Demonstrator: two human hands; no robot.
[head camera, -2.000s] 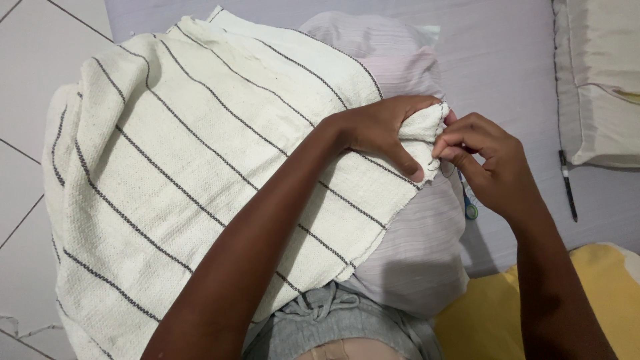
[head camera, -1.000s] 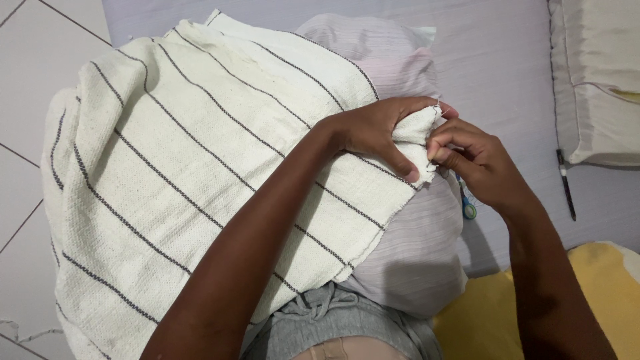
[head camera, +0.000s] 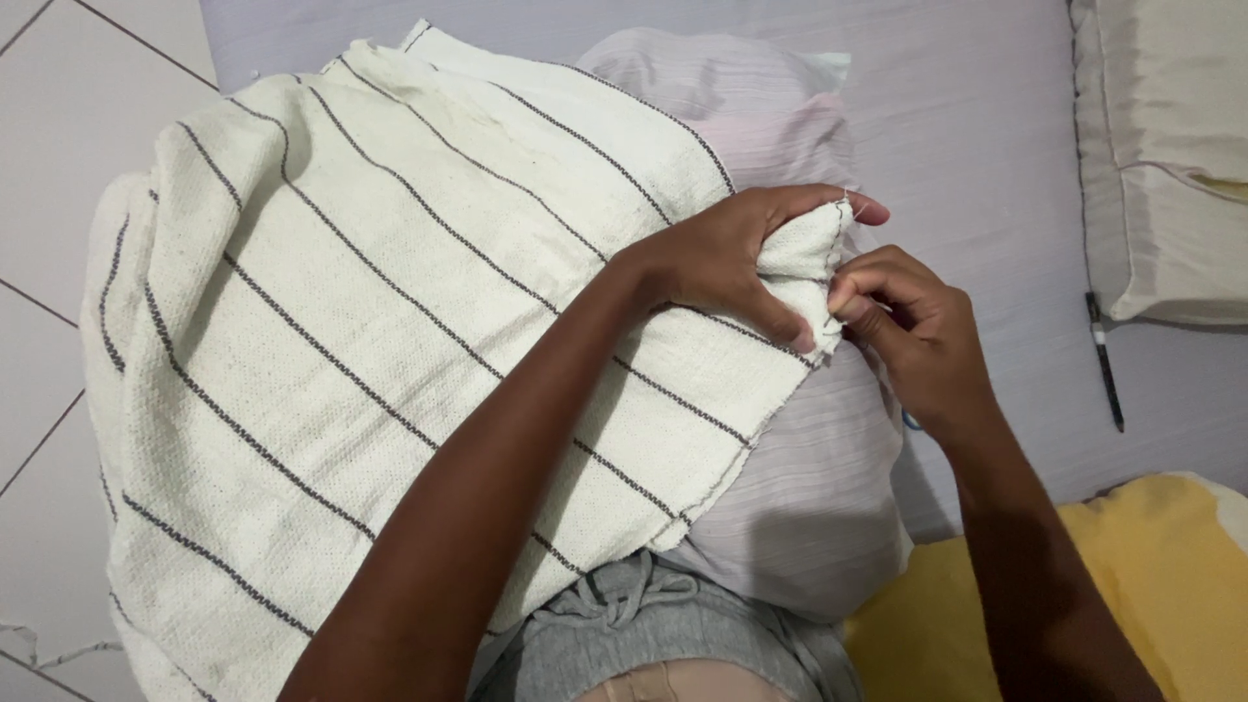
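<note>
A cream woven cloth with dark stripes (head camera: 390, 292) lies spread over my lap and a pale lilac crinkled fabric (head camera: 809, 487). My left hand (head camera: 741, 258) grips the cloth's right edge, thumb below and forefinger above, with a folded part bulging between them. Dark stitches and loose thread ends show along that edge. My right hand (head camera: 912, 327) has its thumb and forefinger pinched at the same edge, just right of the left thumb. Whether a needle is between those fingertips cannot be told.
A black pencil or pen (head camera: 1105, 361) lies on the lilac sheet (head camera: 975, 146) at right, beside a cream cushion (head camera: 1189, 244). A yellow and white fabric (head camera: 1121, 565) lies at lower right under my right forearm. A small blue ring-like object (head camera: 912, 420) is partly hidden by my right wrist. Floor tiles (head camera: 39, 224) show at left.
My right hand has shifted slightly along the cloth's edge, its fingertips now lower against it. My left hand keeps its hold, with its forefinger now reaching out past the edge.
</note>
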